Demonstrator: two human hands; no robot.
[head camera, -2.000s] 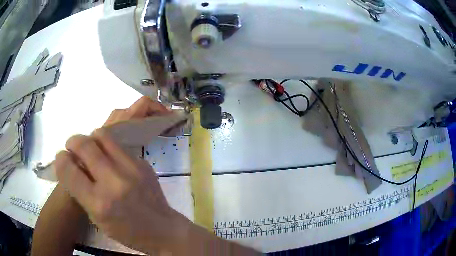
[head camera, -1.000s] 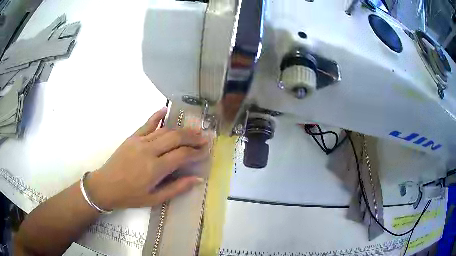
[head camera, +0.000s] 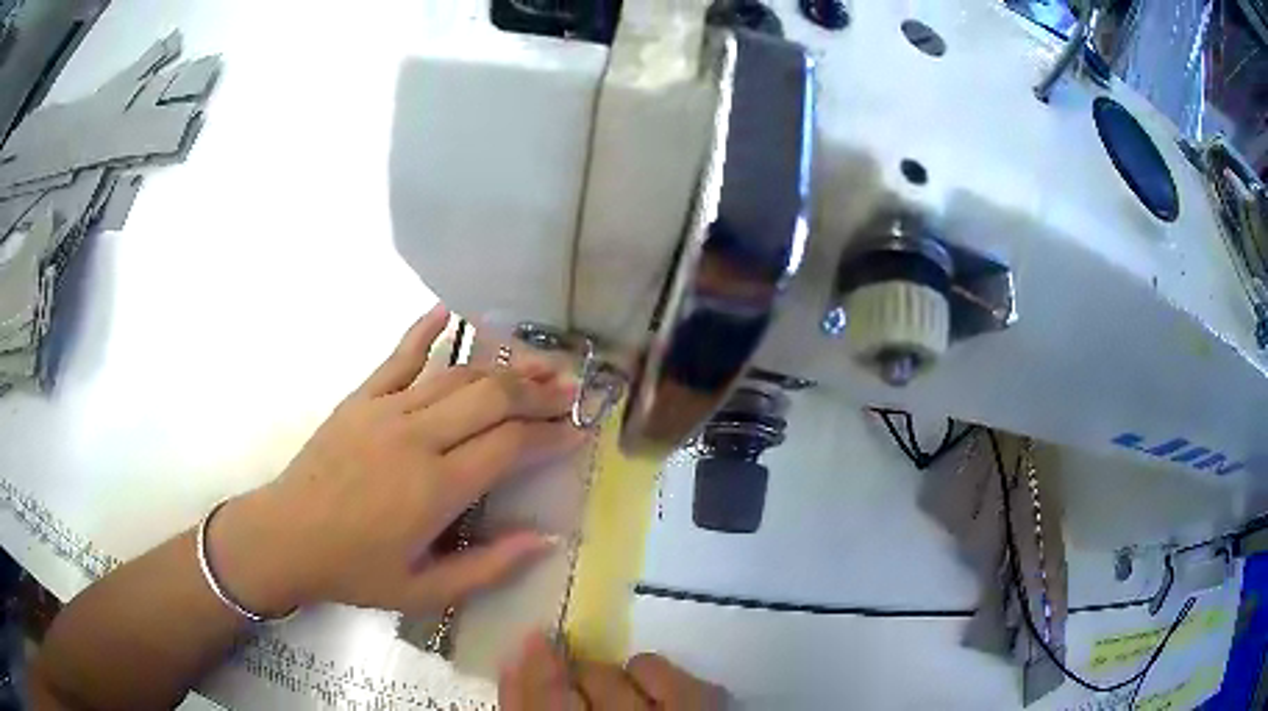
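A grey-beige zippered panel [head camera: 522,502] lies flat on the machine bed and runs up to the presser foot [head camera: 595,393]. Toothed lines show along it. A yellow tape [head camera: 608,556] runs along its right side from the foot toward the table edge. My left hand [head camera: 403,479], with a bracelet at the wrist, lies on the panel with fingers spread, fingertips beside the foot. My right hand [head camera: 605,685] is cut off by the bottom edge; its fingers are curled at the panel's edge and the yellow tape. What it grips is hard to tell.
The machine head [head camera: 501,181] with its chrome cover [head camera: 737,236] fills the upper middle. A black cylinder [head camera: 732,486] stands right of the foot. Grey zipper pieces [head camera: 1022,556] and a black cable [head camera: 1004,517] hang at the right. Cut strips [head camera: 104,139] lie at the far left.
The panel, raised in both hands two seconds ago, now lies flat under my left hand. My right hand, out of view a second ago, shows at the bottom. The view has shifted closer to the head.
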